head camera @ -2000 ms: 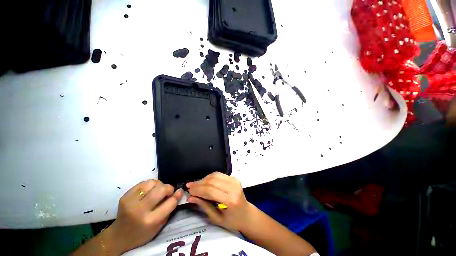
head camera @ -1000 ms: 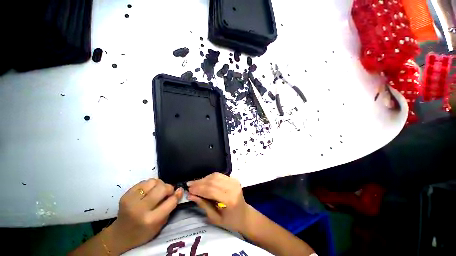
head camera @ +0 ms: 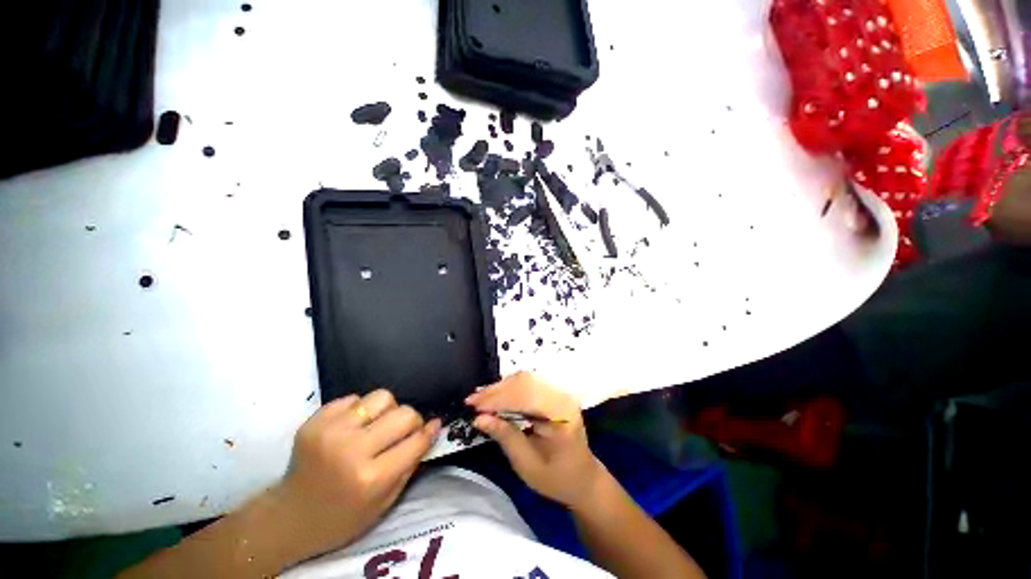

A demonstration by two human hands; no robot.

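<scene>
A black tablet case (head camera: pixel 401 300) lies with its tray side up at the table's front edge, its near edge at my hands. Small light holes show in its panel. My left hand (head camera: pixel 367 452) grips the case's near edge with curled fingers. My right hand (head camera: pixel 537 435) pinches a thin trimming knife (head camera: pixel 531 417) at the near right corner. The knife's tip is hard to make out. Small dark bits (head camera: pixel 461 431) lie between my hands.
Black scrap (head camera: pixel 509 187) lies beyond the case, with nippers (head camera: pixel 627 187) and a long thin tool (head camera: pixel 556 226). Case stacks stand at the far left (head camera: pixel 79 79) and far middle (head camera: pixel 518 51). Red dotted cloth (head camera: pixel 848 74) and an orange basket (head camera: pixel 927 34) are at far right.
The view has shifted, so the case and table things sit further left. My right hand has moved right along the near edge, away from my left hand. Its knife lies flatter.
</scene>
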